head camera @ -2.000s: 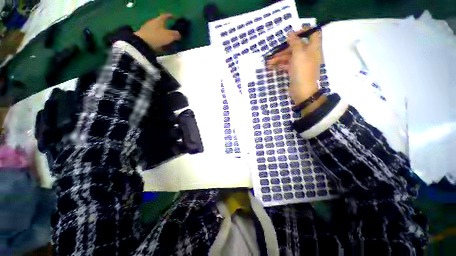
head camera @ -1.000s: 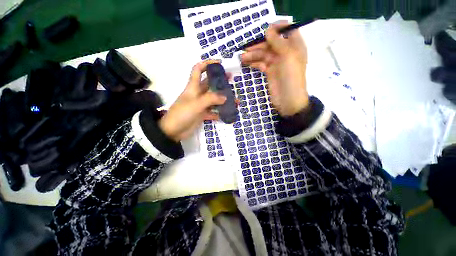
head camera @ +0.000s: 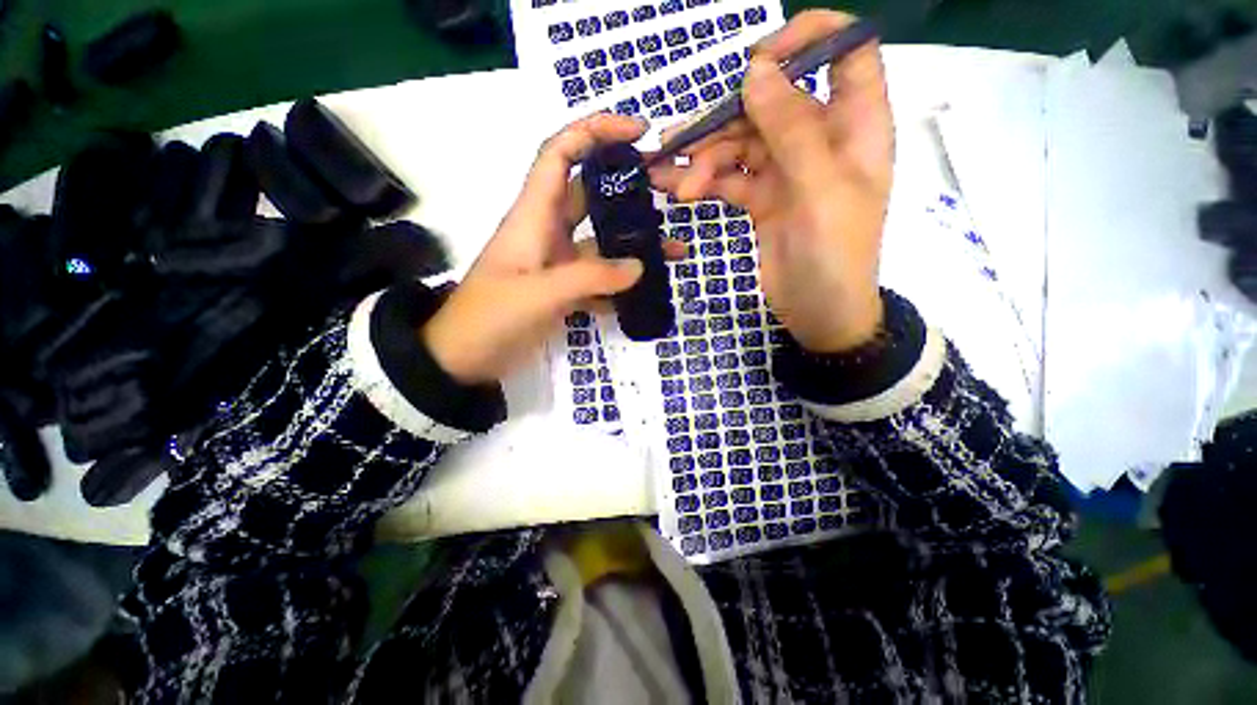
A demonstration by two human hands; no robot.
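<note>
My left hand (head camera: 517, 296) holds a black elongated housing (head camera: 634, 262) upright over the sheets. A dark sticker with pale digit-like marks (head camera: 620, 181) shows at the housing's upper end. My right hand (head camera: 820, 193) holds dark tweezers (head camera: 772, 86) slanting down to the left, their tips at the housing's upper end beside the sticker. Whether the tips still grip the sticker cannot be told. A sticker sheet (head camera: 731, 400) with rows of dark rounded rectangles lies under the hands, and another sticker sheet (head camera: 648, 55) lies behind at the top.
A pile of black housings (head camera: 152, 303) covers the left of the white table (head camera: 476, 475). Loose white backing sheets (head camera: 1123, 276) overlap at the right. More black parts lie on the green surface (head camera: 276, 48) at the top left and at the far right.
My left hand came back from the green surface with a housing and brought it over the sheets. The tweezers moved from the sheet to the housing's upper end, where the pale-marked sticker now shows.
</note>
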